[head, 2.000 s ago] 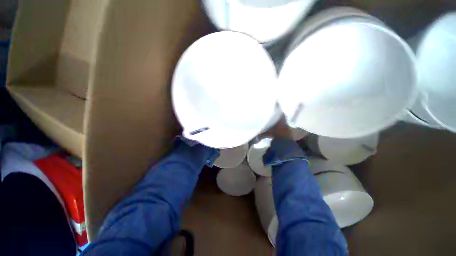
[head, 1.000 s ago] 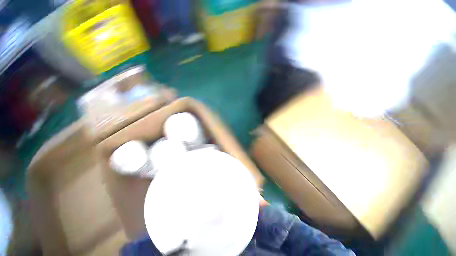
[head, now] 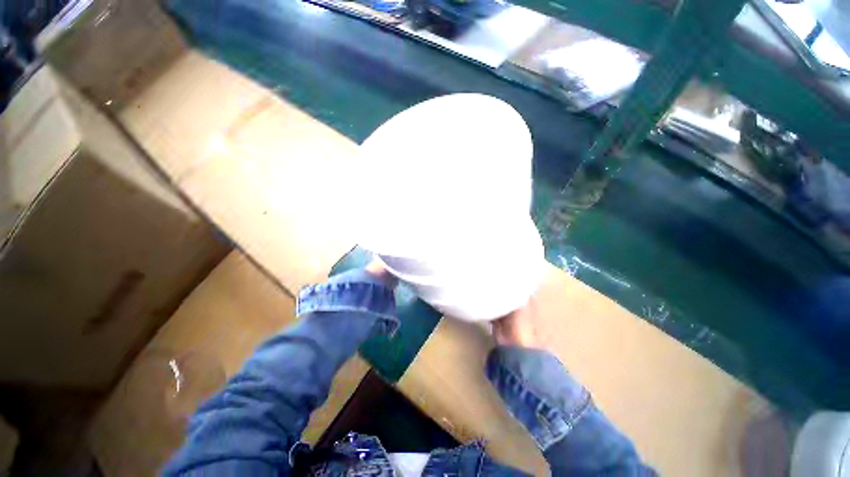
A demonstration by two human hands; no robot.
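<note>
A stack of white pots, overexposed to plain white, is held in front of me over the cardboard-covered bench. Its rims are towards me and its narrower part points away. My left hand is at the near left rim, mostly hidden by the stack and the denim cuff. My right hand grips the near right rim, its fingers partly hidden under the white surface. How many pots are nested cannot be told.
Tan cardboard sheets lie along the green-topped line. A closed brown carton stands at left. A green metal post rises behind the pots. A white rounded tub is cut off at lower right. Blurred goods lie beyond.
The view has swung from the open carton of white pots, past the floor, to the bench. Both hands have brought the white stack from the carton to over the cardboard.
</note>
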